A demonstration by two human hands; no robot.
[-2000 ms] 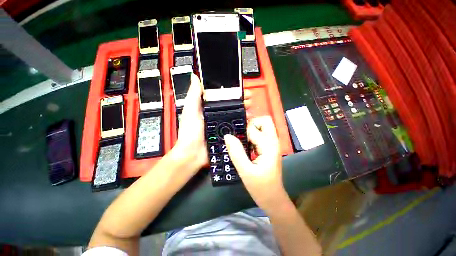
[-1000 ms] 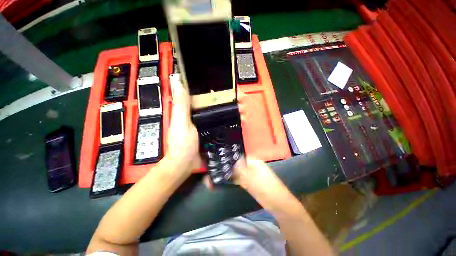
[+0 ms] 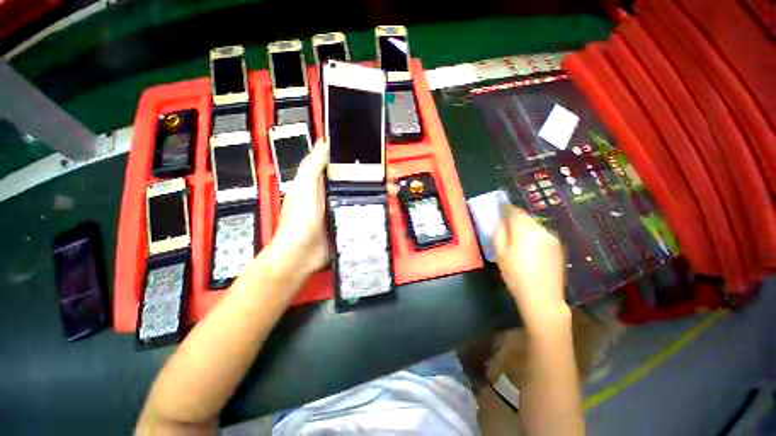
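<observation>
My left hand (image 3: 302,209) holds an open flip phone (image 3: 359,234) upright over the tray, gripping its left side near the hinge. Its screen is dark and a grey-white patterned film covers its keys. My right hand (image 3: 532,255) is at the white card pad (image 3: 487,213), fingertips on its right part; whether they grip a card cannot be told. The red-orange tray (image 3: 123,255) holds several open flip phones. A closed phone (image 3: 423,211) lies in its lower right pocket and another closed phone (image 3: 175,143) in its upper left pocket.
A dark smartphone (image 3: 81,281) lies left of the tray. A printed dark sheet (image 3: 587,217) with a white paper square (image 3: 559,127) lies at right, beside leaning stacked red trays (image 3: 672,145). A metal post (image 3: 55,111) stands at upper left.
The left hand now holds a phone with film-covered keys, instead of one with bare keys. A closed phone now lies in the formerly bare lower right pocket. The right hand moved right to the card pad.
</observation>
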